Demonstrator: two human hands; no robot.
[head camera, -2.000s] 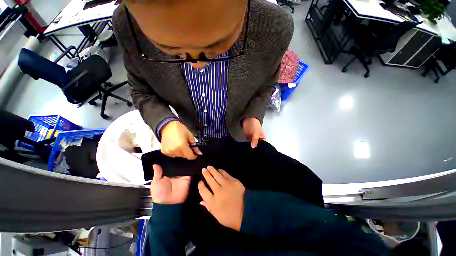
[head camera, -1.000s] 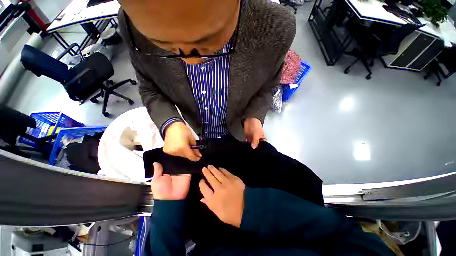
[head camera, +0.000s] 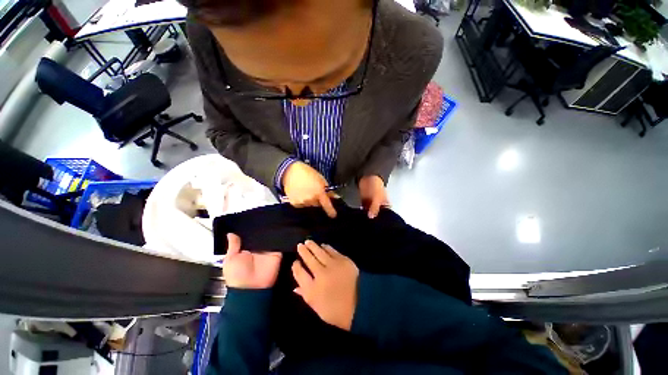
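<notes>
A black garment lies across the ledge in front of me, its flat doubled strip extending to the left. My left hand is at the strip's lower edge, thumb up on the cloth and fingers under it. My right hand lies on the garment with its fingertips on the cloth near the strip. The person opposite has one hand with a finger pointing down at the garment and the other pinching its far edge. A small dark tool may be in the first hand; details are unclear.
A person in a grey-brown blazer leans over the garment. A white bin stands left of it. Blue crates are at the left, another behind the person. Grey panels flank the ledge. A black swivel chair is at upper left.
The other person's hand at the strip has lifted and moved right, up off the strip, with a finger now extended onto the cloth. My hands have hardly moved.
</notes>
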